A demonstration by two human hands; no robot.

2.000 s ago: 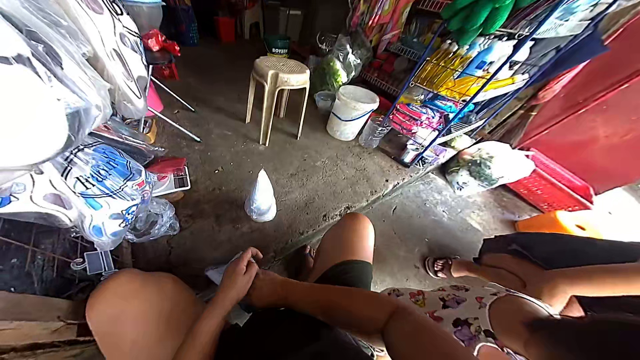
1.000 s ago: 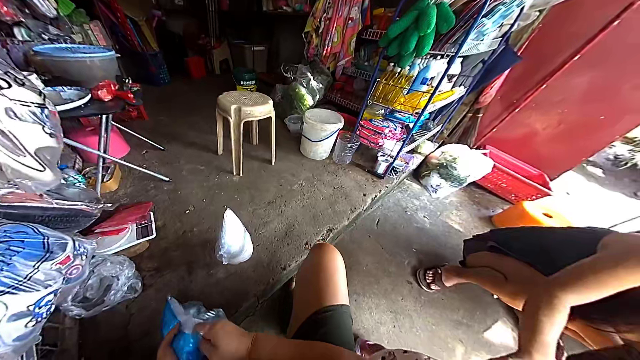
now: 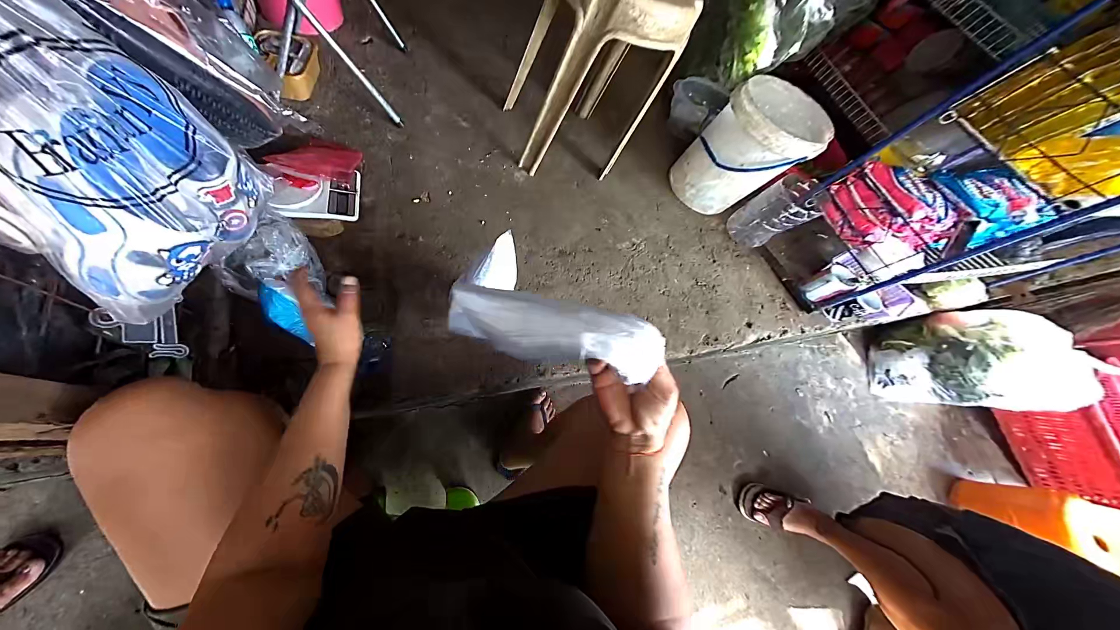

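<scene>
My right hand (image 3: 637, 402) is closed on a thin whitish plastic bag (image 3: 534, 325), which stretches to the left, blurred. Behind the bag's left end, the pointed top of a white filled plastic bag (image 3: 499, 262) shows on the floor; its lower part is hidden. My left hand (image 3: 331, 319) has its fingers apart and holds nothing. It is beside a blue plastic bag (image 3: 284, 311), near a clear crumpled plastic bag (image 3: 271, 254); whether it touches the blue one I cannot tell.
A beige plastic stool (image 3: 604, 35), a white bucket (image 3: 751, 144) and a wire rack (image 3: 954, 118) of packets stand ahead. At left are a large printed bag (image 3: 105, 166) and a scale (image 3: 319, 197). A person's sandaled foot (image 3: 768, 506) is at right, near a red crate (image 3: 1063, 442).
A second ago both hands were close together at the blue bag. Now they are apart: the left is open beside it, and the right holds the whitish bag farther right.
</scene>
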